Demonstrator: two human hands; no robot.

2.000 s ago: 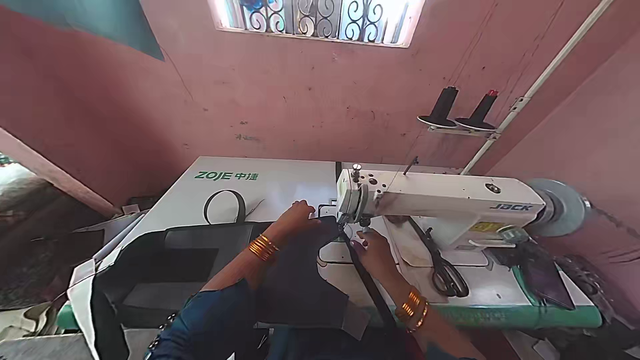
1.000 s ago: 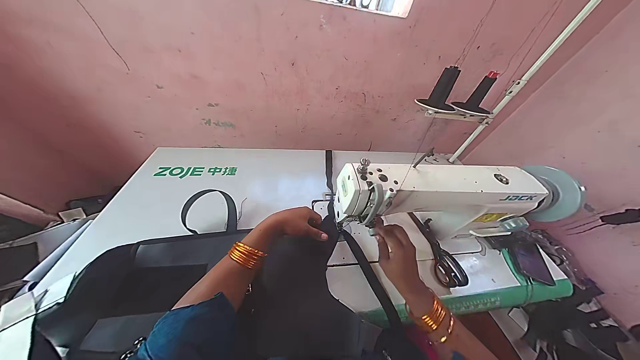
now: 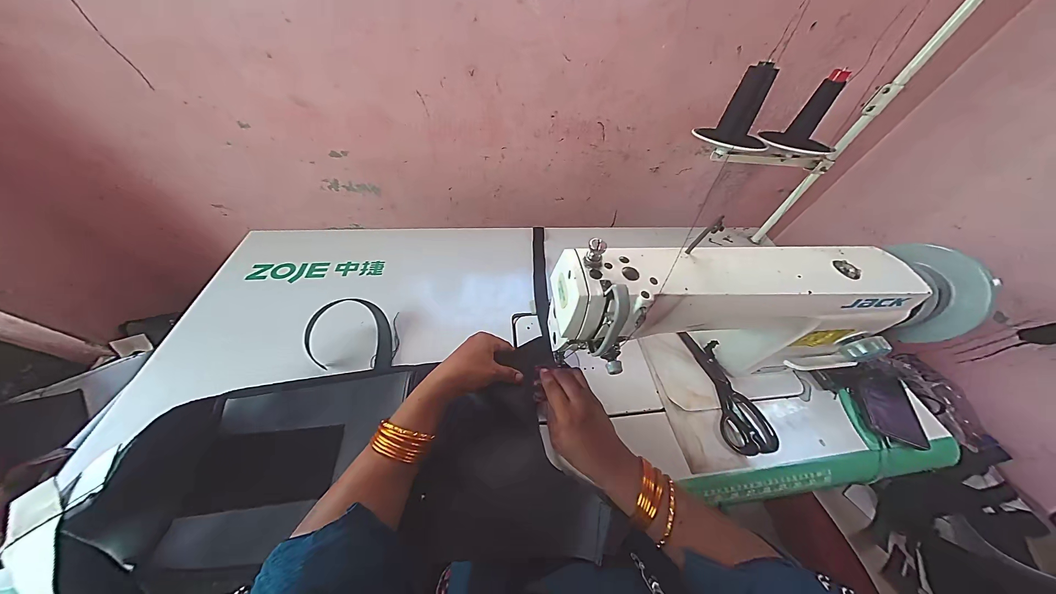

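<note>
Black sheet material [image 3: 495,470] lies over the front of the sewing table, with a larger black panel joined or overlapping at the left. My left hand [image 3: 478,363] presses on it just left of the needle area of a white Jack sewing machine [image 3: 718,285]. Fingertips of my right hand [image 3: 573,417] pinch the black edge right in front of the presser foot. A narrow black strip [image 3: 539,280] runs from the table's back edge to the machine's head. The needle itself is hidden.
Black-handled scissors [image 3: 747,421] lie under the machine's arm. A curved black strap [image 3: 384,330] rests on the white table [image 3: 445,272]. Two black thread cones [image 3: 747,107] stand on a holder at the upper right. A dark phone-like object [image 3: 891,408] sits at the right end, above dark scraps [image 3: 949,511].
My right hand has moved in closer to my left hand, onto the black edge. The black strip that hung in front of the machine beside my right hand no longer shows there.
</note>
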